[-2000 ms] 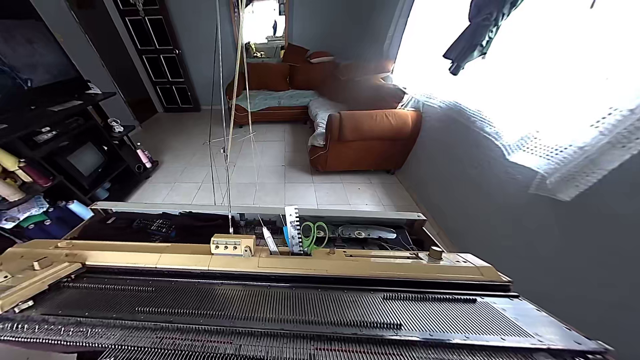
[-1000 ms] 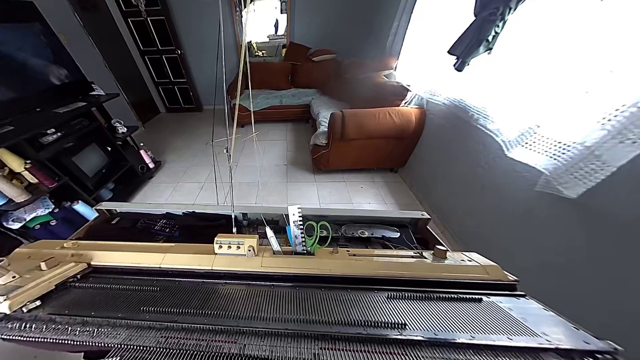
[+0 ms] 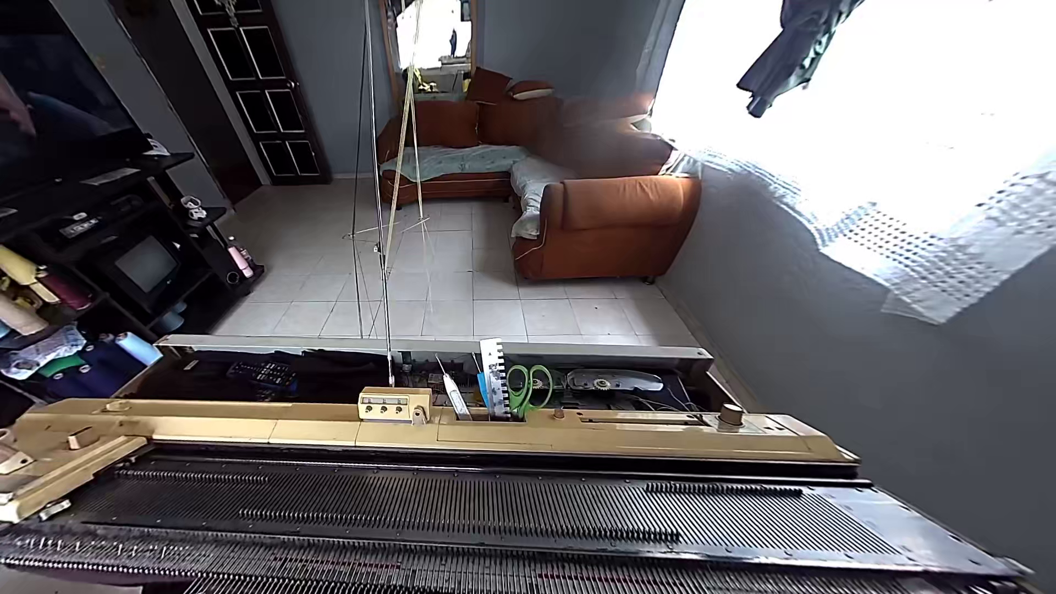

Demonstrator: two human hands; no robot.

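Note:
Neither of my hands is in view. A knitting machine with a cream plastic top (image 3: pixel 313 433) spans the lower part of the head view. Its black needle bed (image 3: pixel 462 499) carries long rows of metal needles, some pushed forward in groups. The carriage (image 3: pixel 74 478) sits at the far left end. A small row counter (image 3: pixel 394 406) stands on the top rail. Beside it, green-handled scissors (image 3: pixel 529 391), a white toothed plastic strip (image 3: pixel 495 378) and a white pointed tool (image 3: pixel 454 396) stand in a slot. Pale yarn (image 3: pixel 404 136) runs up along a thin metal mast (image 3: pixel 382 256).
Behind the machine is a trough (image 3: pixel 528 341) holding a remote control (image 3: pixel 272 374), dark cloth and metal parts. Yarn cones (image 3: pixel 64 290) and a black TV stand (image 3: pixel 124 214) are at left. An orange sofa (image 3: pixel 610 223) stands beyond; a grey wall (image 3: pixel 792 330) is at right.

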